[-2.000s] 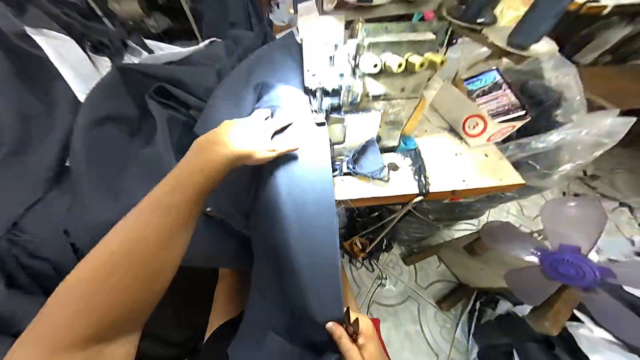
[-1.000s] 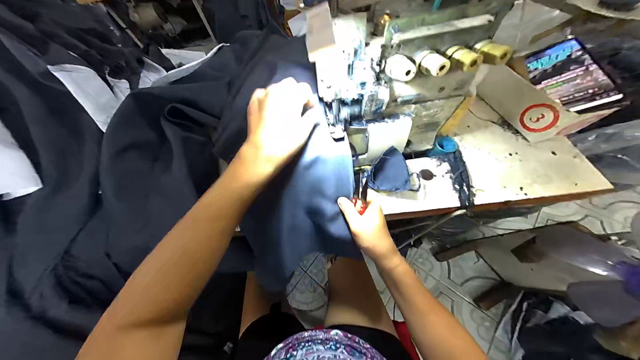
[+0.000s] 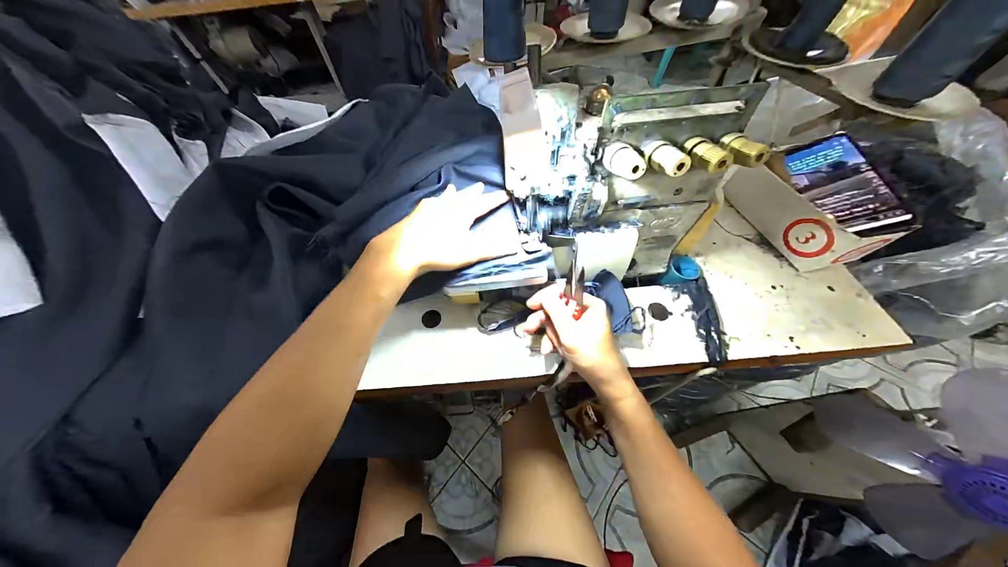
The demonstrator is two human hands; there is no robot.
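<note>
An overlock sewing machine (image 3: 657, 220) with a row of tension knobs (image 3: 668, 157) stands on a white table. My left hand (image 3: 449, 232) lies flat with spread fingers on dark navy fabric (image 3: 260, 236), just left of the presser foot area, under the machine's bright light. In front of the machine my right hand (image 3: 579, 327) is closed on small thread snips (image 3: 576, 287) with red on the handle, blades pointing up toward the machine. A dark blue cloth piece (image 3: 613, 299) lies right beside that hand. The fabric's edge at the needle is partly hidden by glare.
Thread cones (image 3: 504, 31) stand on a rack behind. At the right are a folded cardboard piece (image 3: 776, 213), a lit phone (image 3: 846, 185), a blue cup-like thing (image 3: 681, 270) and plastic wrapping (image 3: 945, 260). A purple-hubbed fan (image 3: 976, 488) is at the lower right, near the table edge.
The fabric that hung over the table's front edge has moved off it, baring the white tabletop. My right hand, earlier at the fabric's edge, now holds the snips up near the machine's front.
</note>
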